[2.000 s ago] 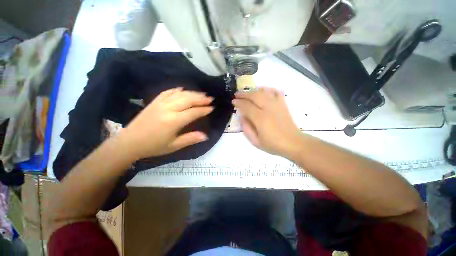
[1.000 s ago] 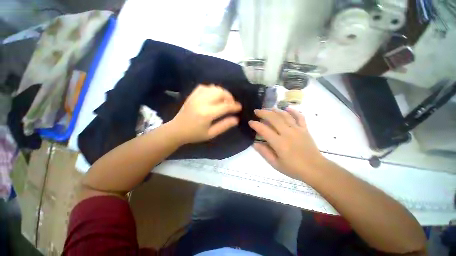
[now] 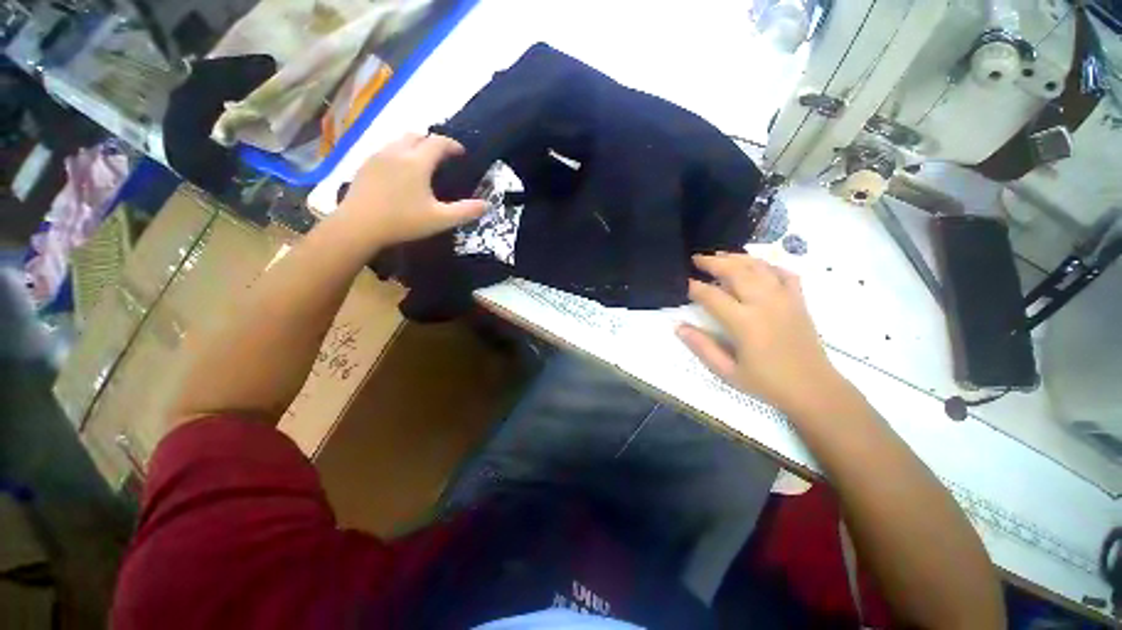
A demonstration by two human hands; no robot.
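A black garment piece [image 3: 615,185] lies spread on the white machine table, its right end at the needle area of the sewing machine [image 3: 867,160]. A white-and-grey patterned part [image 3: 492,222] shows at its left. My left hand [image 3: 406,191] is at the garment's left edge, thumb by the patterned part, thumb and fingers apart; whether it pinches cloth cannot be told. My right hand [image 3: 757,320] rests with fingertips at the garment's right edge, fingers slightly spread. The needle tip is hidden or too small to see.
A black phone [image 3: 988,302] and a thin grey strip [image 3: 911,252] lie right of the needle area. A printed ruler [image 3: 1009,523] runs along the front edge. A blue tray [image 3: 431,55] with pale cloth is at upper left. A cardboard carton [image 3: 326,357] stands below the table.
The view has turned and shifted left. My left hand has moved from the garment's middle to its left edge, uncovering more of the patterned part. My right hand has stayed near the needle side.
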